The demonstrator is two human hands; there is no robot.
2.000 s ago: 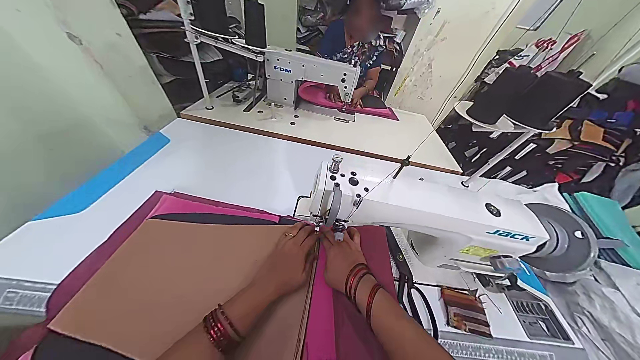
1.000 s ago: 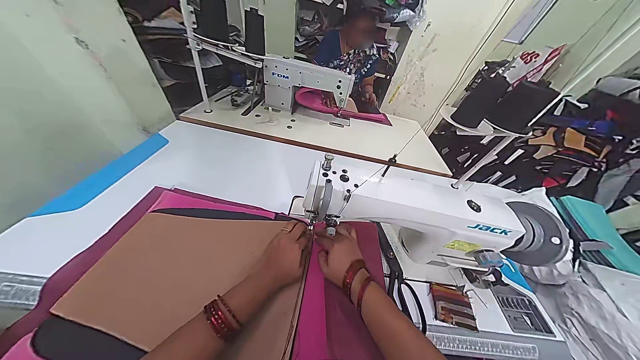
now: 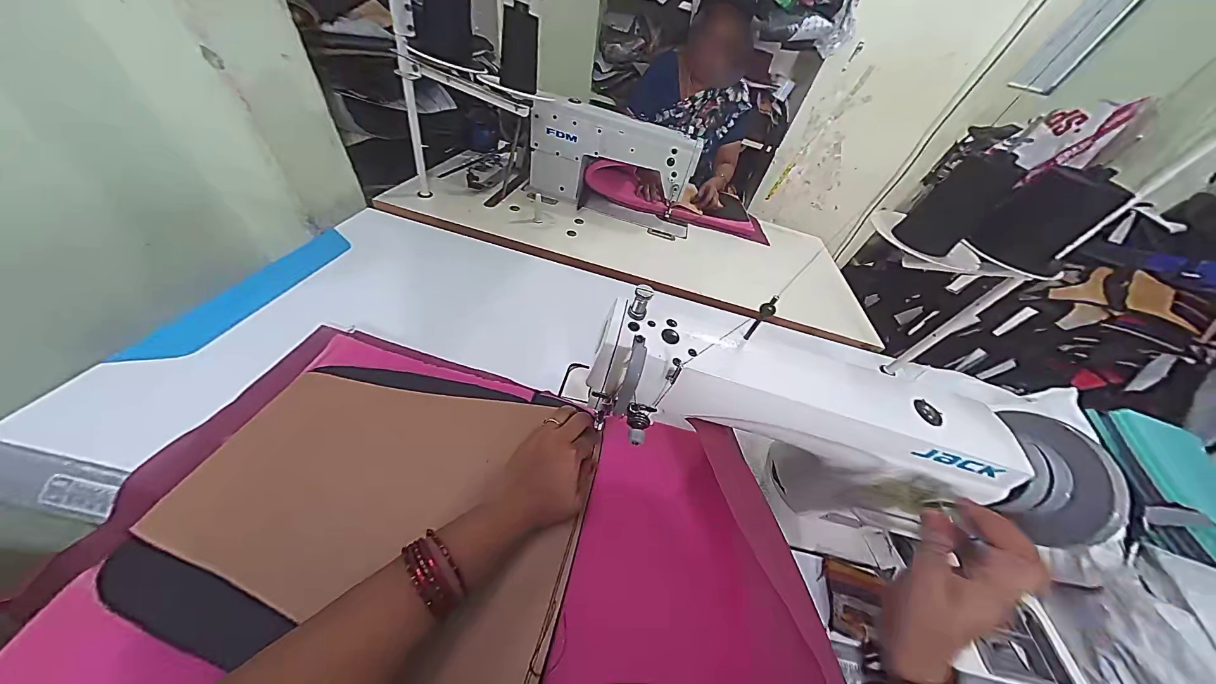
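A white Jack sewing machine (image 3: pixel 836 389) stands over layered work: a tan sheet (image 3: pixel 380 475), black layers and a pink and maroon fabric (image 3: pixel 665 532). My left hand (image 3: pixel 551 465) presses on the tan sheet's edge, right beside the needle area (image 3: pixel 600 413). The edge runs from there toward me, with loose thread along it. My right hand (image 3: pixel 959 579) is off the fabric, blurred, under the right end of the machine arm near its stitch dial; its fingers are bent, and whether they hold anything cannot be told.
Across from me, a co-worker's hands (image 3: pixel 708 190) guide pink fabric at an FDM sewing machine (image 3: pixel 608 152). Black thread cones (image 3: pixel 959 204) stand on a holder at right. The handwheel (image 3: pixel 1064 480) and teal sheets (image 3: pixel 1159 465) are at the right edge. A blue strip (image 3: pixel 237 294) edges the table.
My right hand has left the fabric by the needle and moved right, below the machine arm. More pink fabric shows where it was. My left hand stays by the needle. The co-worker's hands are at the fabric again.
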